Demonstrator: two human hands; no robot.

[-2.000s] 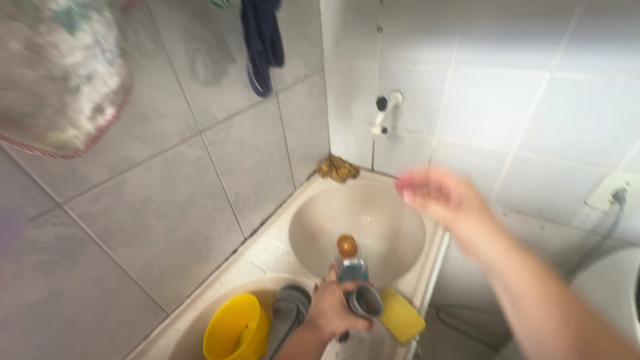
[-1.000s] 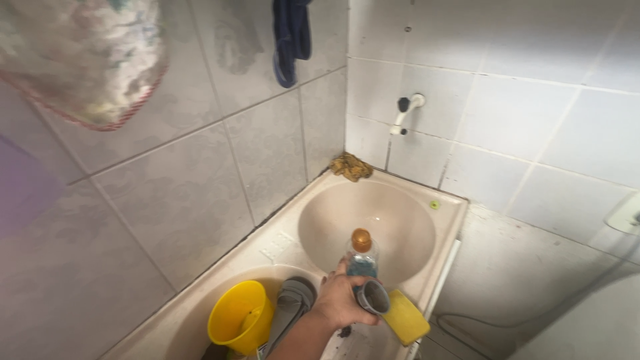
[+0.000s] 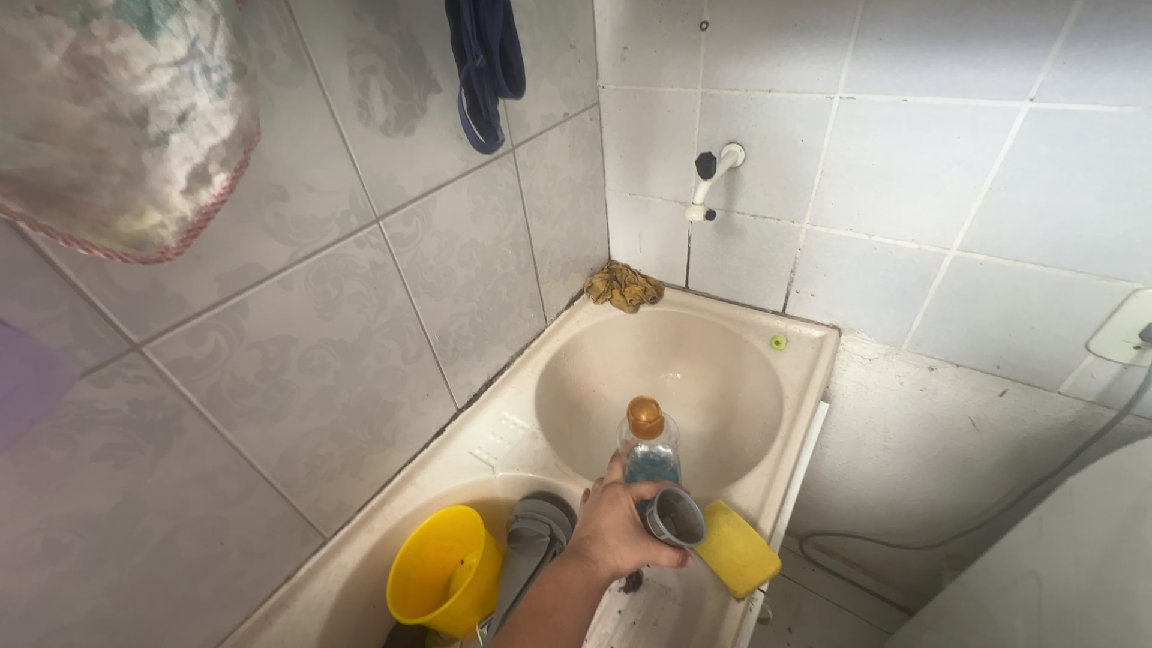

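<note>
My left hand (image 3: pixel 614 531) reaches up from the bottom of the view over the ridge between two basins. Its fingers grip a small grey cup (image 3: pixel 675 517), whose open mouth faces the camera. Just beyond the fingers stands a clear plastic bottle (image 3: pixel 652 461) with an orange cap and blue liquid; whether the fingers also hold it cannot be told. A yellow sponge (image 3: pixel 738 551) lies right of the cup on the sink's edge. My right hand is out of view.
The beige double sink (image 3: pixel 810 337) has a yellow bucket (image 3: pixel 445 571) and grey sandals (image 3: pixel 533 540) in its near basin. A crumpled brown cloth (image 3: pixel 625 286) lies at the back corner, below a white wall tap (image 3: pixel 711 184). Cloths hang at the left wall. A cable (image 3: pixel 954 531) runs at right.
My right hand, raised over the right side of the sink two seconds ago, has left the view. My left hand stays beside the bottle with the cup.
</note>
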